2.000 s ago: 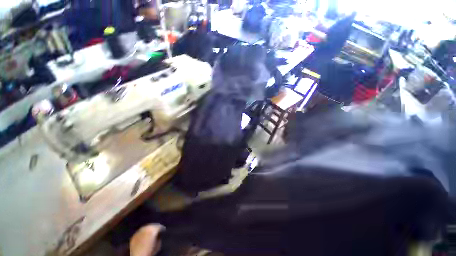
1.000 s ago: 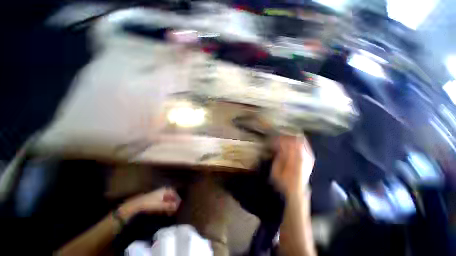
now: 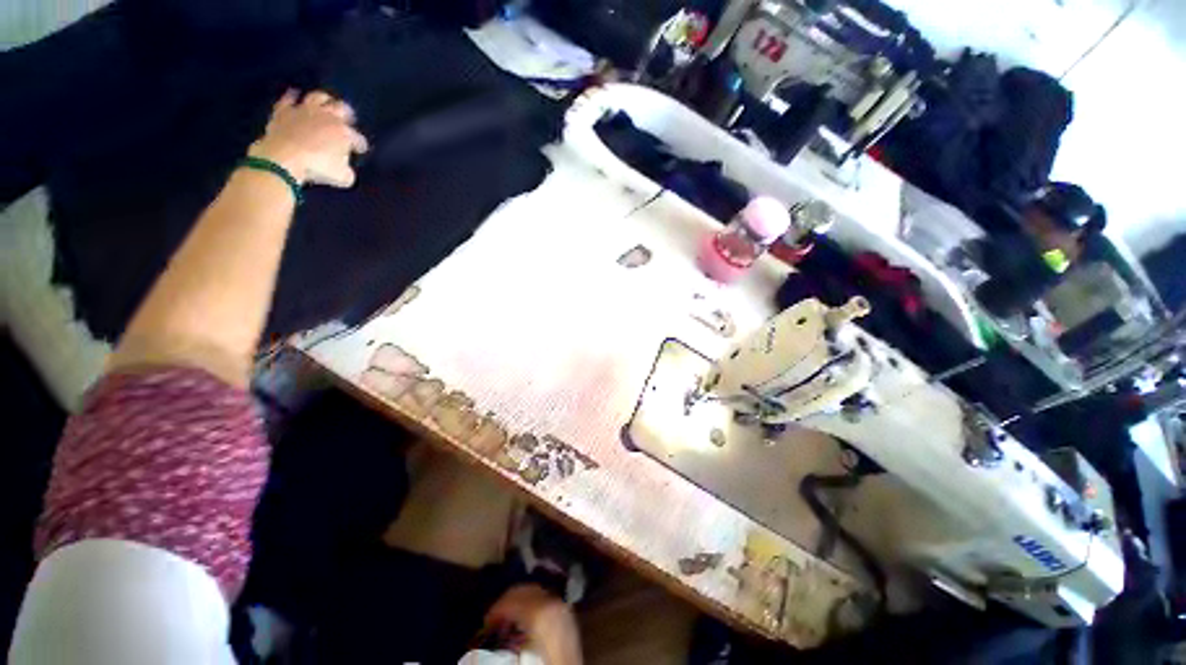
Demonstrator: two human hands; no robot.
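Dark cloth panels (image 3: 429,156) lie flat over the far left of the white sewing table (image 3: 520,305). My left hand (image 3: 312,140) is stretched out over this cloth, palm down, its slightly bent fingers apart and touching the top. No cloth edge shows between the fingers. My right hand (image 3: 536,624) is low at the bottom edge, below the table's front edge, partly cut off and curled; whether it holds anything cannot be told. The white sewing machine (image 3: 962,481) stands at the right, its needle area (image 3: 696,403) lit, with no cloth under it.
A pink bottle (image 3: 744,240) and a small clear container (image 3: 806,227) stand behind the machine head. A dark strap (image 3: 832,500) lies under the arm. Papers (image 3: 533,55) lie at the back. Another machine (image 3: 806,59) and dark cloth heaps (image 3: 1001,117) are beyond.
The view has swung left, bringing the dark cloth into sight. My left hand has moved from near my lap onto it. My right hand has dropped from the table edge to the lower rim.
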